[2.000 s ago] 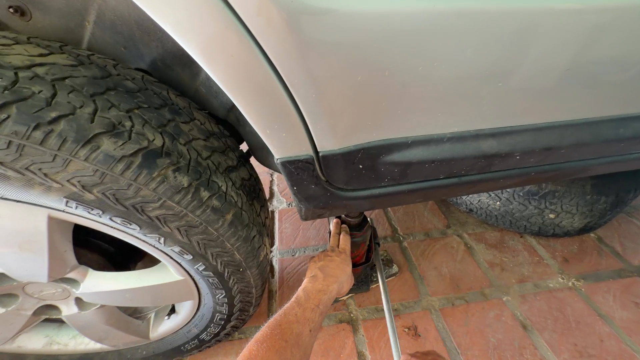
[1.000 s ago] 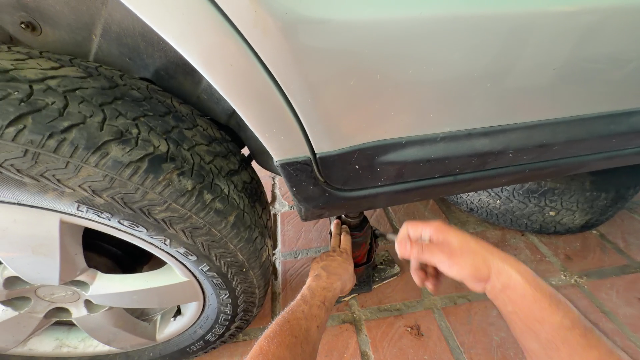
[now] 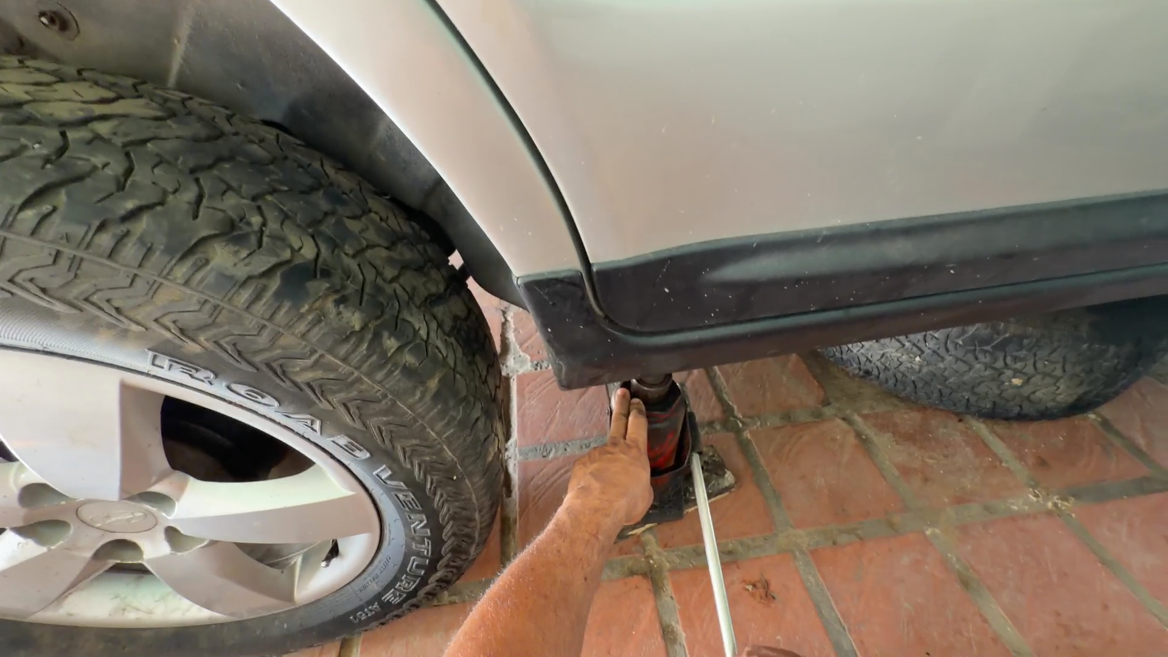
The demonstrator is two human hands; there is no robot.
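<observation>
My left hand (image 3: 613, 470) rests against the side of a red and black bottle jack (image 3: 669, 438), its fingers pointing up along the jack. The jack stands on the tiles under the black sill (image 3: 821, 274) of a silver car, its ram up at the sill's lower edge. A thin metal rod (image 3: 712, 547) slants from the jack down to the bottom edge of the view. At the rod's lower end only a sliver of my right hand (image 3: 768, 651) shows, too little to tell its grip.
A large off-road tyre (image 3: 274, 301) on a silver alloy wheel (image 3: 119, 516) stands close at the left. Behind the sill at the right is another tyre (image 3: 995, 365). The car door (image 3: 821, 119) overhangs the red tiled floor (image 3: 876, 584).
A second ago my right hand was raised beside the jack; now it is low at the bottom edge, by the rod's end. My left hand has stayed at the jack.
</observation>
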